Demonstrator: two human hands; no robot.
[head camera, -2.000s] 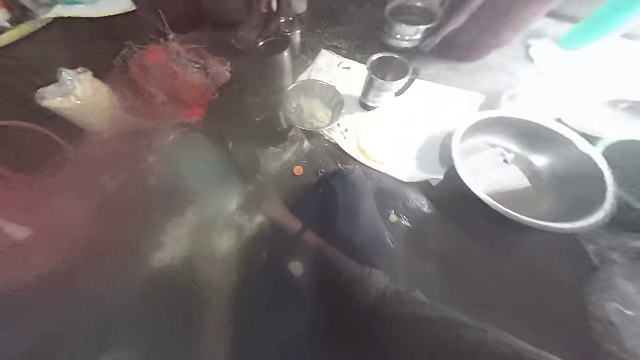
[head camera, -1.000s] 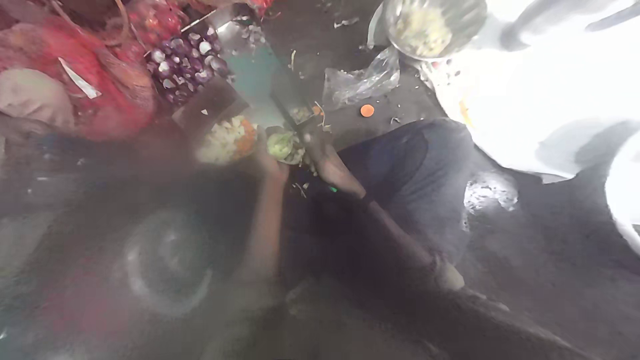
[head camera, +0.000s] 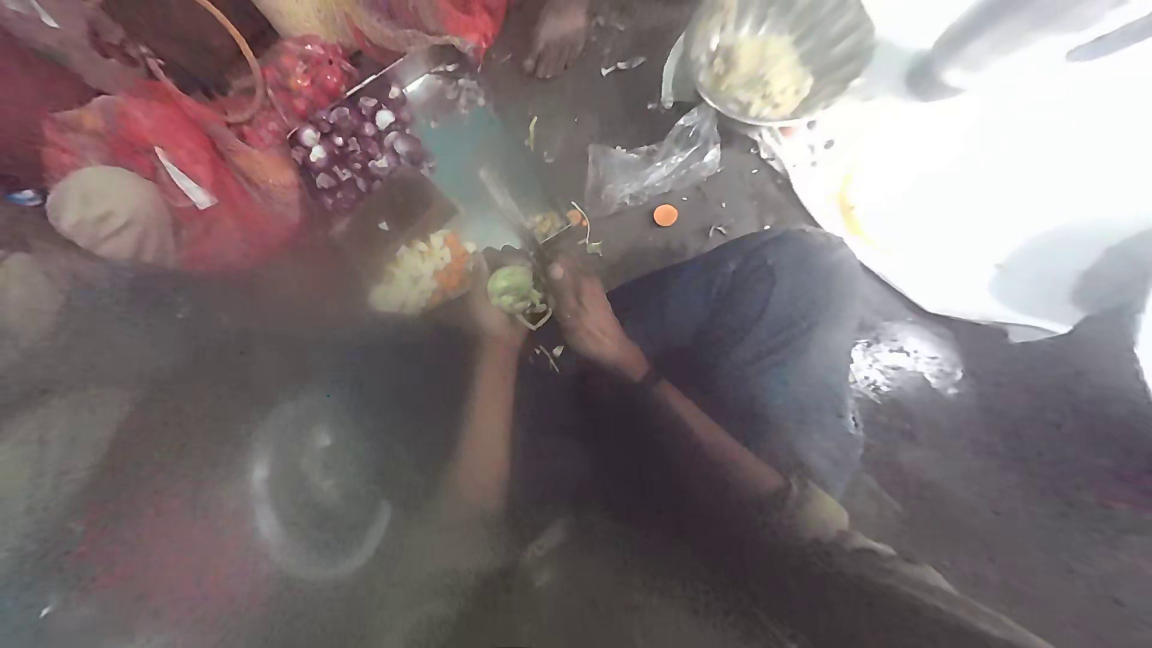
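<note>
The view is hazy. My left hand (head camera: 497, 310) holds a pale green vegetable (head camera: 515, 289), possibly a cabbage piece, in front of my lap. My right hand (head camera: 589, 324) is closed around the handle end of a knife (head camera: 508, 202), whose blurred blade points up and away, just right of the vegetable. Beneath the blade lies a teal cutting board (head camera: 472, 166) with small scraps near its close end. Left of my left hand sits a heap of chopped pale and orange vegetables (head camera: 427, 274); its container is unclear. Behind it, a tray holds purple onions (head camera: 360, 144).
Red mesh bags (head camera: 171, 171) lie at the upper left. A metal bowl (head camera: 850, 54) with chopped pale food stands at the upper right, beside a bright white sheet (head camera: 954, 198). A clear plastic bag (head camera: 661, 162) and an orange carrot slice (head camera: 665, 215) lie on the floor. Another person's foot (head camera: 558, 40) shows beyond.
The view has swung a lot since two seconds ago, bringing the onions and both hands into sight. Over the last second, my hands have stayed together around the vegetable and knife.
</note>
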